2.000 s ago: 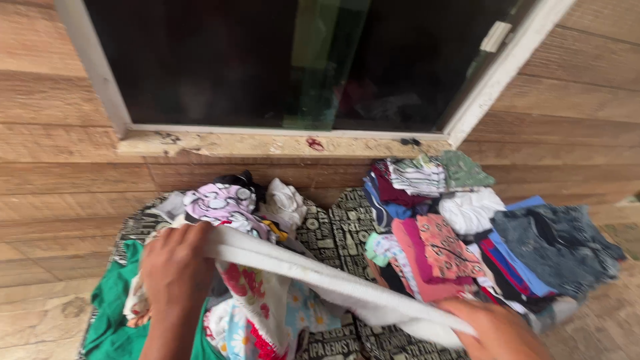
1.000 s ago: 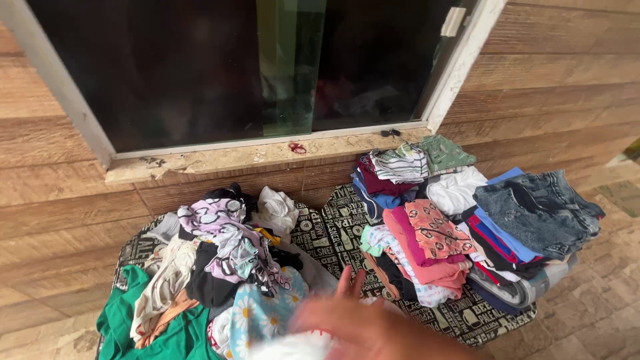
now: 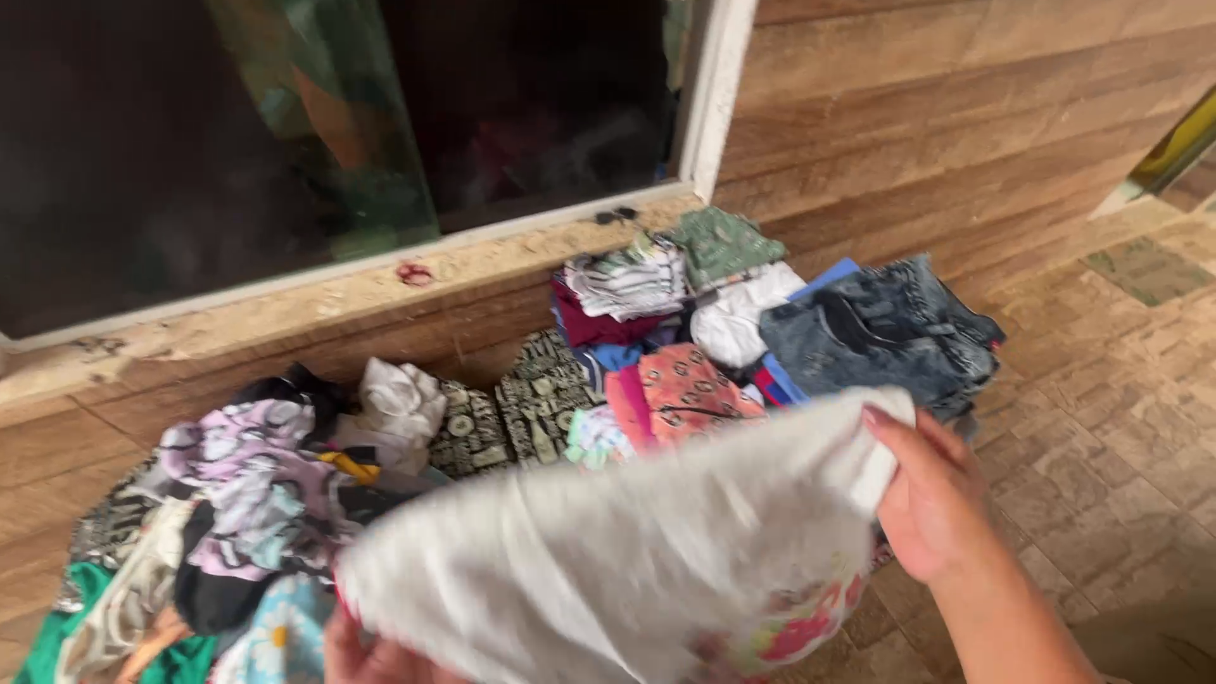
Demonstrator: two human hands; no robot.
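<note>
A white cloth garment [image 3: 608,560] with a red and pink print near its lower right is stretched between my hands, somewhat blurred. My left hand [image 3: 380,655] grips its lower left edge at the bottom of the view, partly cut off. My right hand [image 3: 931,494] pinches its upper right corner. Behind the cloth, to the left, lies a loose heap of clothes [image 3: 256,475] with lilac, black, white and green pieces. Folded clothes are stacked to the right, among them a salmon printed garment [image 3: 693,385], a striped one [image 3: 627,280] and blue denim [image 3: 855,332]. The cloth hides part of these stacks.
The clothes rest on a black and cream patterned cushioned surface [image 3: 546,399] against a wood-look wall [image 3: 950,123]. Above it runs a window sill [image 3: 332,299] holding a small red item [image 3: 414,275] and a dark item [image 3: 616,217]. Tiled floor [image 3: 1073,418] lies at the right.
One second ago a blurred hand was in front of the cushions, with white cloth at the bottom edge; now both hands hold the white garment spread out. The view has shifted to the right.
</note>
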